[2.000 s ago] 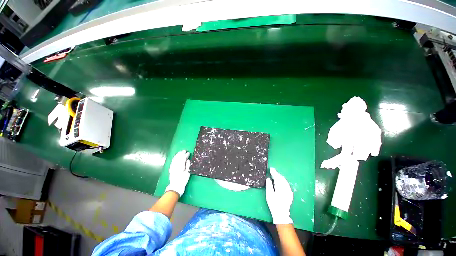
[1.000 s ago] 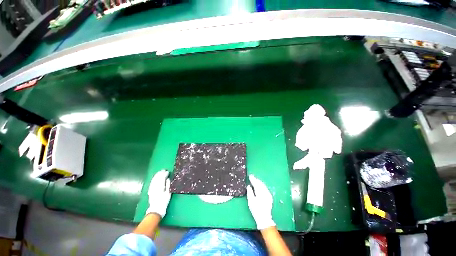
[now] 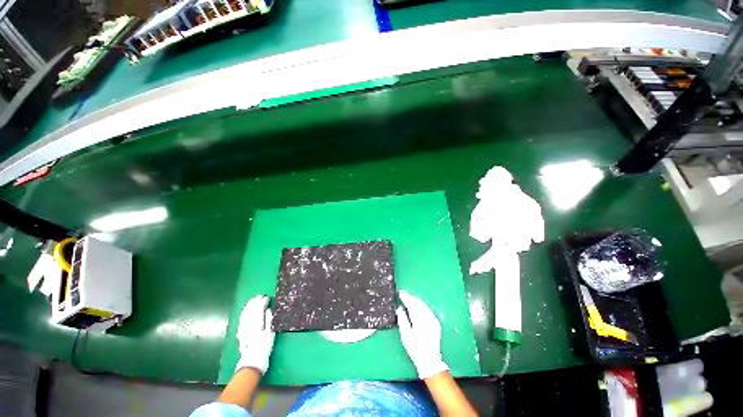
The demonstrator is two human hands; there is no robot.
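A black pad with white specks (image 3: 334, 287) lies flat on the lighter green mat (image 3: 428, 252). A pale round disc (image 3: 348, 335) shows below its near edge. My white-gloved left hand (image 3: 256, 334) lies at the pad's near left corner, and my white-gloved right hand (image 3: 421, 334) at its near right corner. Both hands are low on the mat with fingertips close to the pad's edges; I cannot tell whether they press on it. No grip around the pad shows.
Right of the mat lie a white cartridge (image 3: 507, 297), a crumpled white heap (image 3: 503, 213) and a black tray (image 3: 615, 354) with clear plastic and a yellow-handled tool (image 3: 604, 324). A white tape dispenser (image 3: 106, 281) stands left. A white rail (image 3: 326, 69) crosses the back.
The view has shifted and turned, showing more of the area behind the rail. The pad stays in about the same place on the mat, with my hands still beside it.
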